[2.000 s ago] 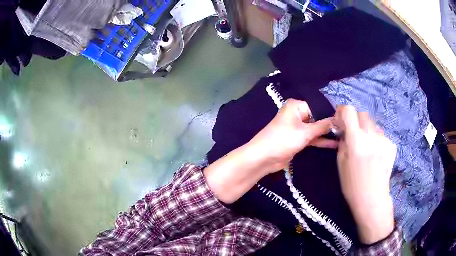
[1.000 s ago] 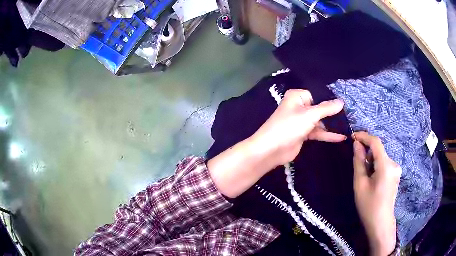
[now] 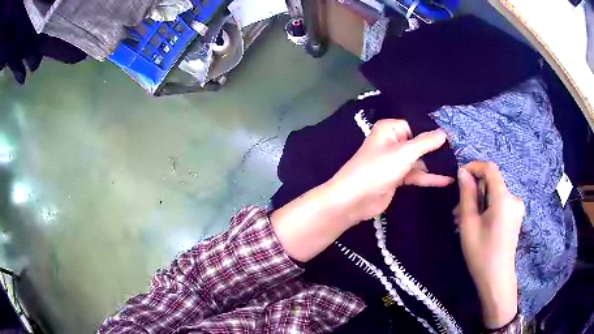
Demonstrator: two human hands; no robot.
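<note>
A dark garment (image 3: pixel 417 222) lies in front of me, with white toothed trim or basting lines (image 3: pixel 410 284) across it. Its shiny blue-grey patterned lining (image 3: pixel 527 143) spreads to the right and meets the dark cloth along an edge. My left hand (image 3: pixel 384 169) grips the dark cloth at this edge, thumb and a finger extended towards the lining. My right hand (image 3: pixel 488 222) is at the same edge, just right of the left fingers, thumb and index finger pinched together at the seam. A needle or thread is too small to make out.
A blue plastic crate (image 3: pixel 146 59) with grey cloth (image 3: pixel 91 26) over it stands upper left. A small spool-like item (image 3: pixel 296 29) stands right of it. A pale curved table edge (image 3: pixel 553 52) is at upper right. The green floor (image 3: pixel 130 163) shows at left. A white label (image 3: pixel 564 189) is on the lining.
Two seconds ago my hands met at the edge; my right hand then moved down and right, off the left fingers. Since one second ago its fingertips have risen slightly. My left hand has barely moved.
</note>
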